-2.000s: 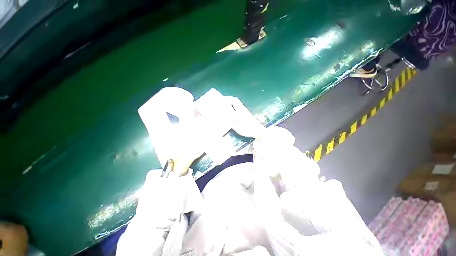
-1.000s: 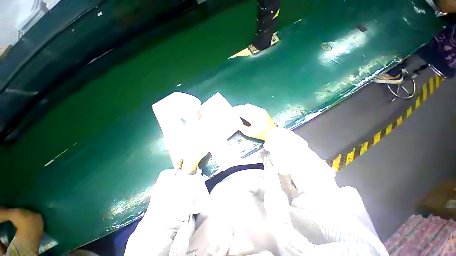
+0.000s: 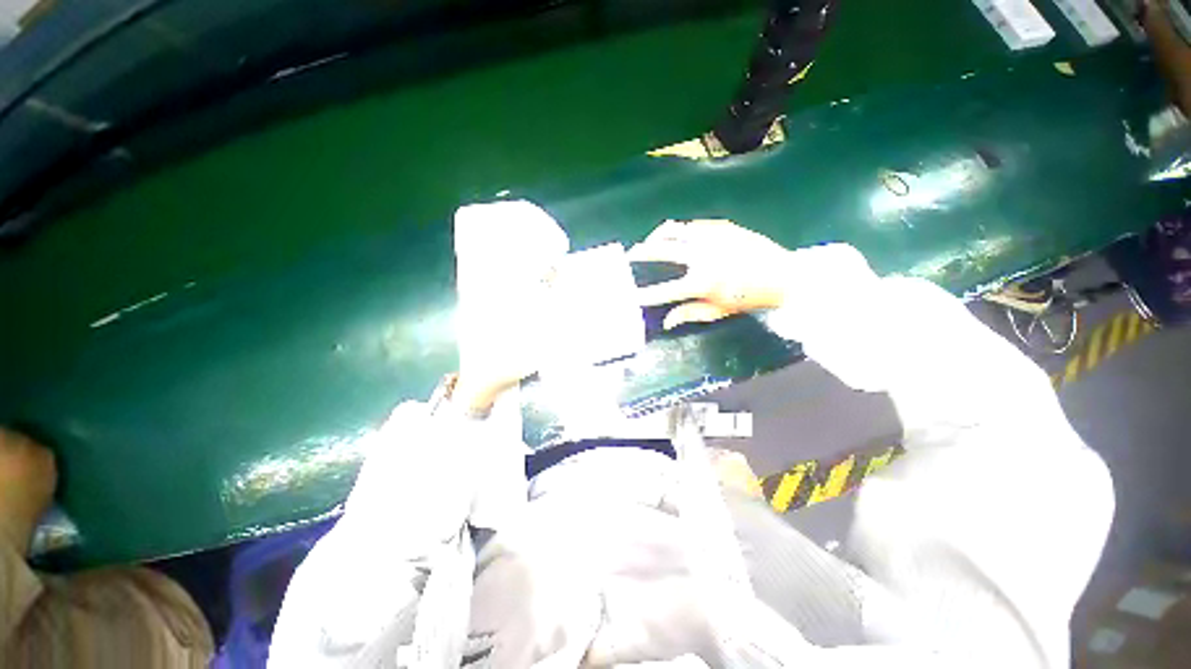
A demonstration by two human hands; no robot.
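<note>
A tall white block (image 3: 507,281), washed out by glare, stands over the near ledge; box or roll, I cannot tell. A smaller flat white piece (image 3: 601,307) adjoins its right side. My left hand (image 3: 486,392) is at the block's lower end and seems to hold it; most fingers are lost in the glare. My right hand (image 3: 716,272) is just right of the flat piece, fingers and thumb apart, fingertips close to its edge. A pale strip (image 3: 581,405) hangs below toward my lap. A short white strip end (image 3: 725,422) shows by my waist.
The glossy green ledge (image 3: 157,431) crosses the view. A black post (image 3: 773,79) rises behind it. White boxes (image 3: 1016,20) lie at the far upper right. Another person's arm (image 3: 26,490) is at left; a hand (image 3: 1162,52) is upper right. Yellow-black tape (image 3: 829,481) marks the floor.
My right hand has moved right from the white piece and its fingers have spread. The block and flat piece look more upright. The view has shifted, and boxes now show at upper right.
</note>
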